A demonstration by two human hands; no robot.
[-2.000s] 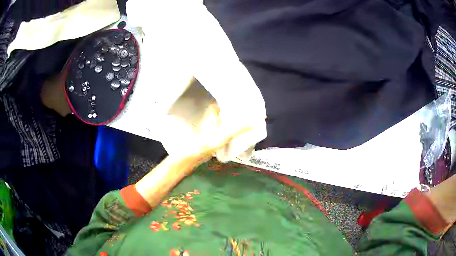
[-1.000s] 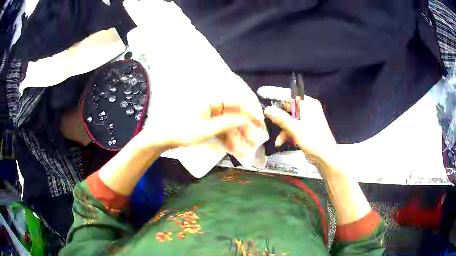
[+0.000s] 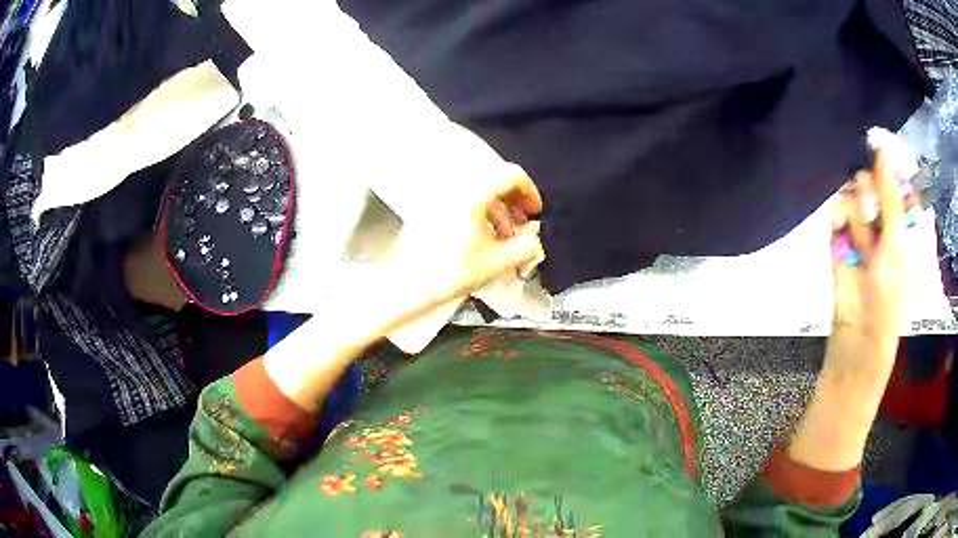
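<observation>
My left hand [image 3: 502, 236] is closed on the end of a white cuff [image 3: 420, 131], with its fingers curled over the cloth edge beside the dark garment [image 3: 651, 137]. My right hand [image 3: 874, 226] is raised far to the right, away from the cuff. Pink and blue bits of the small thread snips [image 3: 847, 250] show in its palm; the rest is hidden by the fingers. Its fingertips are bright and blurred. No needle, thread or button can be made out at either hand.
A round black button tray [image 3: 215, 263] with a red rim and several loose buttons lies on the left. A pale cloth strip [image 3: 131, 137] lies above it. A white sheet [image 3: 735, 299] lies under the dark garment. Clear plastic [image 3: 922, 142] is at the right, with patterned cloth [image 3: 126, 363] at the left.
My right hand came in from the lower right edge to the cuff with the snips, then moved away to the far right. My left hand stays on the cuff, its fingers now more curled.
</observation>
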